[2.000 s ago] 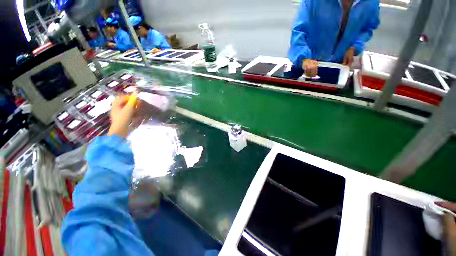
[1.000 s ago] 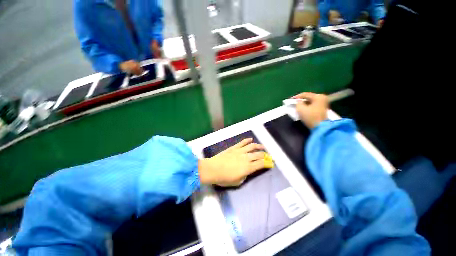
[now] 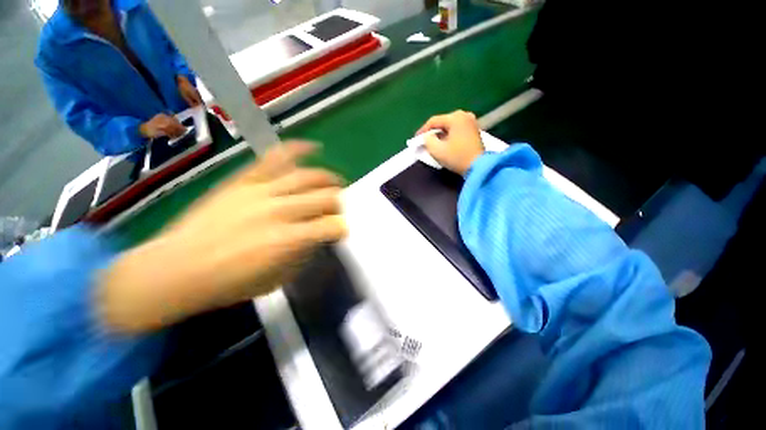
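Note:
A white foam tray (image 3: 420, 294) lies in front of me. My left hand (image 3: 252, 227), large and motion-blurred, is at the upper end of the middle tablet (image 3: 323, 323). That tablet is blurred and looks tilted, with bare white tray to its right and a pale label near its lower end. The thumb is hidden, so the exact grip is unclear. My right hand (image 3: 456, 143) pinches a folded white wipe (image 3: 427, 149) at the upper end of the right tablet (image 3: 437, 220), whose dark back shows, partly covered by my sleeve. The left pocket is dark and mostly hidden.
A green conveyor belt (image 3: 403, 105) runs behind the tray. A slanted metal post (image 3: 222, 76) stands beyond my left hand. Across the belt, a person in blue (image 3: 109, 76) works at a tray. Stacked white and red trays (image 3: 315, 67) and a small bottle (image 3: 448, 15) are there. Black covering fills the right.
The view has swung right. My left hand came from the far left onto the middle tablet and has since moved left and up; that tablet has shifted left. My right hand keeps the wipe.

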